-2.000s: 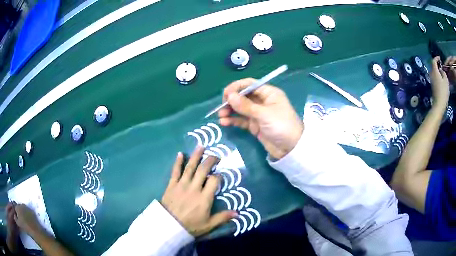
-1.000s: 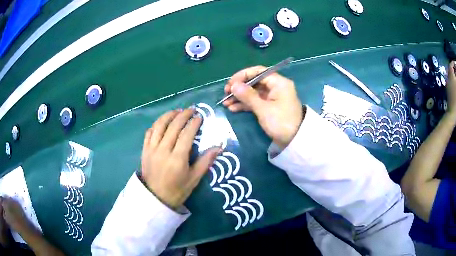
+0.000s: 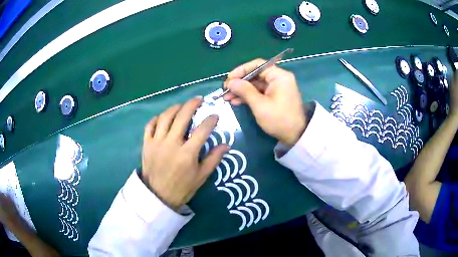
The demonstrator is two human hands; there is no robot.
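Observation:
My right hand point(image 3: 268, 100) holds silver tweezers point(image 3: 266, 65) like a pen. Their tip is at the far end of a clear liner sheet point(image 3: 232, 131) with rows of white crescent adhesive pieces point(image 3: 237, 189). Glare covers the sheet's upper part, so I cannot tell whether the tip grips a piece. My left hand point(image 3: 176, 153) lies on the liner's left edge with fingers spread, holding nothing up and pressing the sheet to the green bench.
Round parts point(image 3: 218, 34) lie spaced on the green belt point(image 3: 150, 55). Spare tweezers point(image 3: 362, 80) and a second crescent sheet point(image 3: 374, 120) lie right, near piled round parts point(image 3: 419, 78). Another strip point(image 3: 69, 185) lies left. Neighbours' arms point(image 3: 427, 165) show at both sides.
The tweezers' tip has moved onto the liner's far end. My left hand first slid up the sheet, and its index finger and thumb now lie further over it. The view has shifted slightly.

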